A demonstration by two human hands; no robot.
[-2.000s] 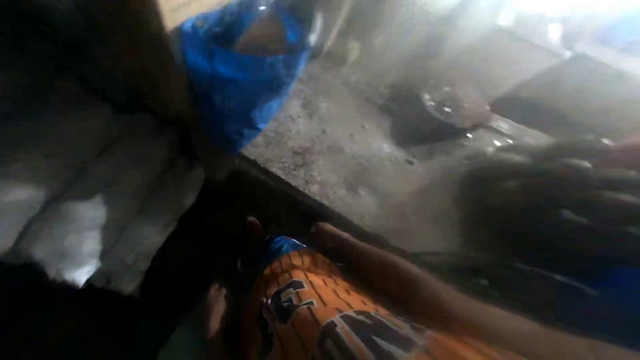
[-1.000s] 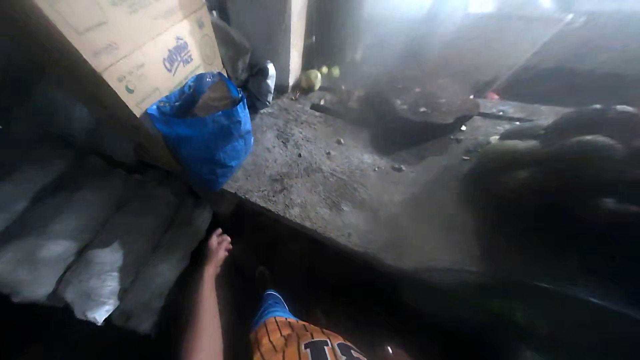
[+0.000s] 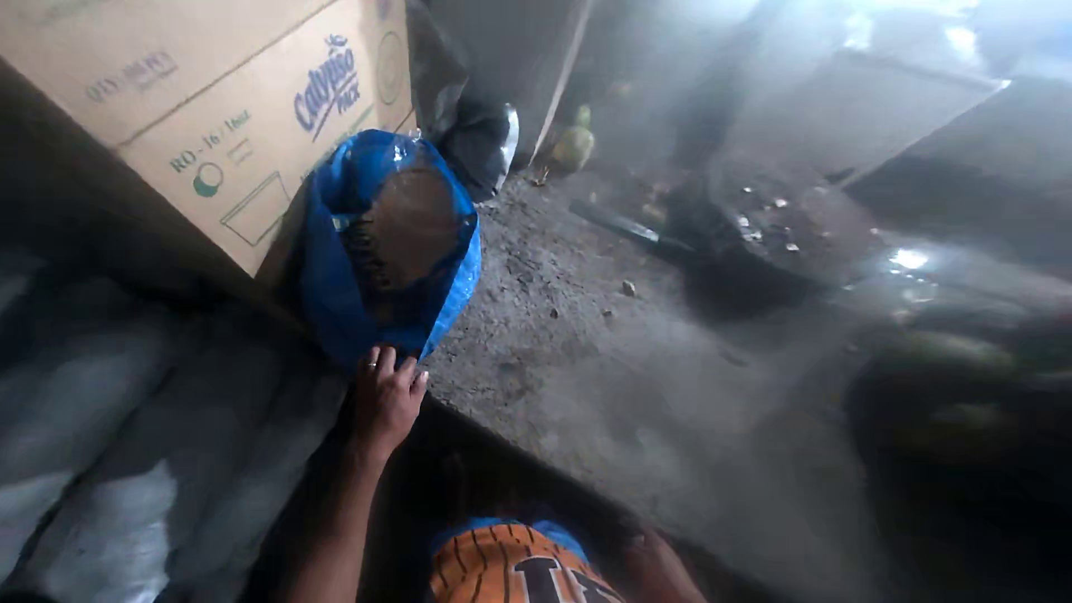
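My left hand [image 3: 391, 394] is at the near rim of a blue plastic bag [image 3: 335, 310], with its fingers curled over the edge. The bag stands with its mouth wide, and a brown flat piece [image 3: 414, 222] shows inside it. At the bottom of the view, right of the orange striped shirt [image 3: 502, 565], is my right hand [image 3: 649, 548]. It is blurred and dark, and whether it holds anything cannot be made out.
A large printed cardboard box [image 3: 251, 109] stands behind the bag on the left, with a dark plastic bag [image 3: 486, 151] beside it. Pale sacks [image 3: 117, 502] lie at the lower left. A raised dirty ledge [image 3: 536, 335] bears small debris; a roundish fruit [image 3: 574, 149] lies farther back. Dark rounded things [image 3: 955, 402] are at the right.
My left hand has moved up to the blue bag's near rim and taken hold of it; one second ago it was below the bag, apart from it. The view has shifted toward the box and bag.
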